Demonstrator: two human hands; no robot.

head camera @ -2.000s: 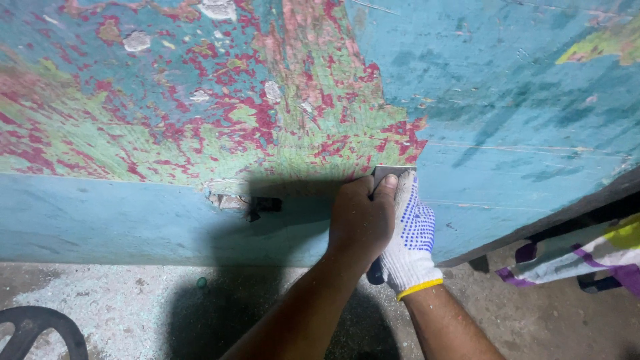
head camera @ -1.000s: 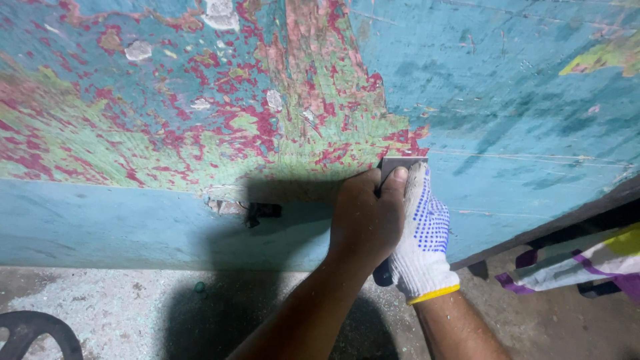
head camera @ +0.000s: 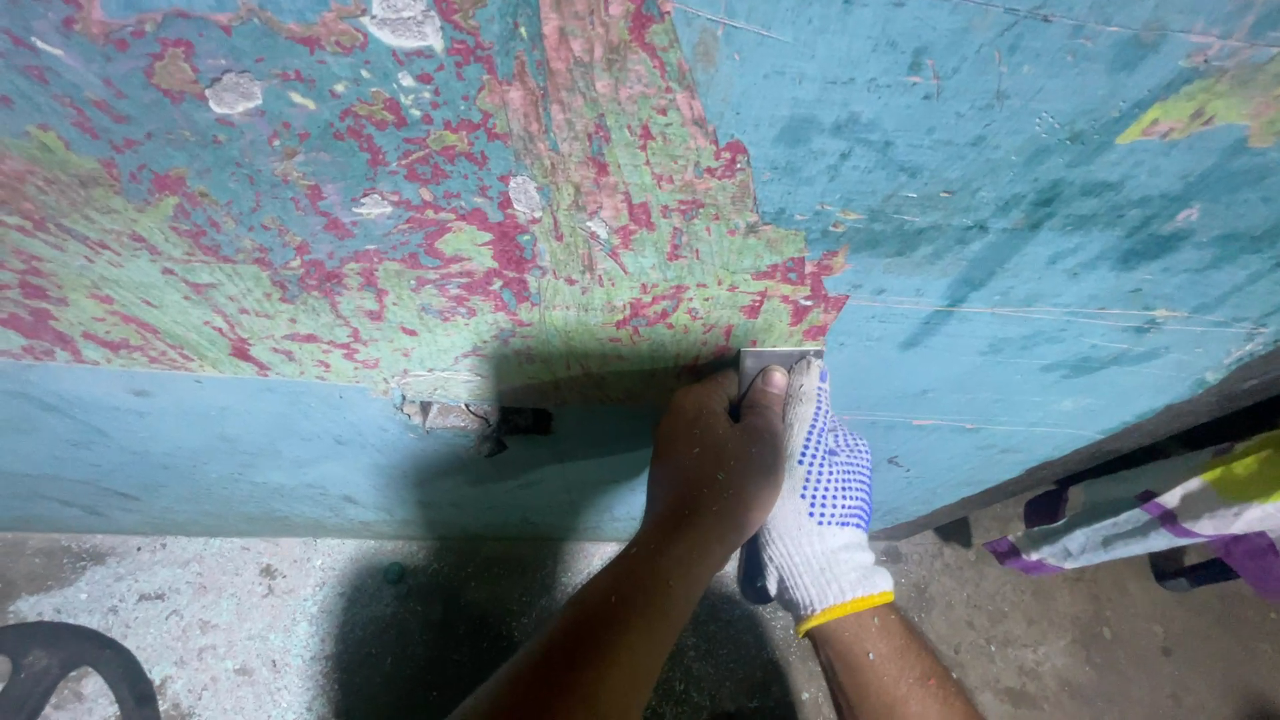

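Observation:
My left hand (head camera: 715,470), ungloved, grips a paint scraper (head camera: 778,360), its thumb resting on the flat metal blade. Closed around the same tool is my right hand (head camera: 828,490), in a white knit glove with blue dots and a yellow cuff. A dark handle end shows below the hands. The blade's straight edge lies against the painted wall (head camera: 960,370), at the lower border of a patch where the blue paint is off and green and red layers (head camera: 640,290) show. The fingers around the handle are mostly hidden.
Left of my hands, a broken hole (head camera: 450,415) in the wall holds a dark fitting (head camera: 525,420). Pale flakes cover the floor (head camera: 200,610), where a dark curved object (head camera: 75,650) lies at the lower left. A patterned cloth (head camera: 1130,510) hangs at the right.
Both hands and the scraper moved up and right along the wall by one second ago, and since then have come back down and left.

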